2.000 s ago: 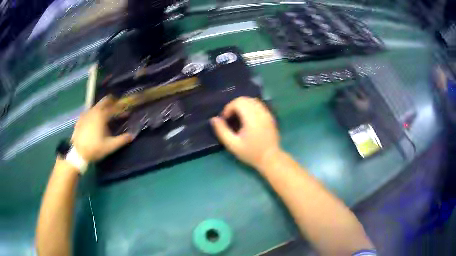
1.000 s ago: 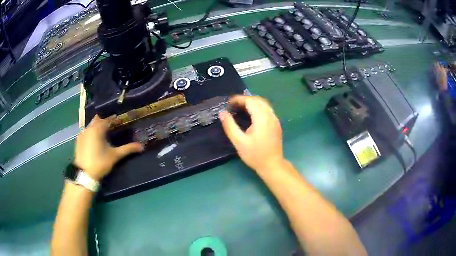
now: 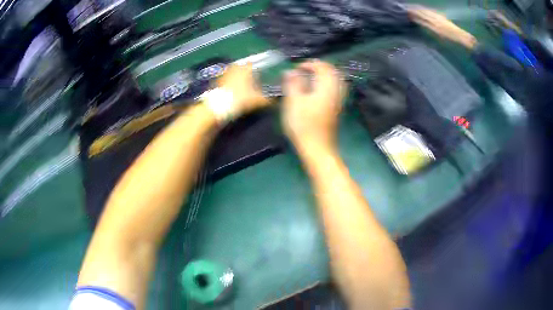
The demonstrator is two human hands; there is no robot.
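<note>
The frame is blurred. A dark carrier strip with pale round units (image 3: 274, 91) shows in the gap between my hands, off the right rear edge of the black base board (image 3: 245, 142). My left hand (image 3: 244, 88) grips its left part, with the wrist in front of the board. My right hand (image 3: 312, 100) is curled at its right part. My fingers hide most of the strip. The brass-yellow stop bar (image 3: 130, 128) lies across the board, partly behind my left forearm. Two ringed discs (image 3: 176, 89) are at the board's rear.
A green spool (image 3: 203, 280) lies near the front. The soldering station (image 3: 433, 82) and a sponge tray (image 3: 405, 151) are at the right. Loaded trays (image 3: 315, 27) are behind. Another person's hand (image 3: 441, 25) reaches in at the top right. The microscope column (image 3: 91, 54) is at the left.
Both hands have left the board's middle with the strip and moved toward its right rear edge. My left forearm now crosses the board. Another person's hand has appeared. The view has shifted.
</note>
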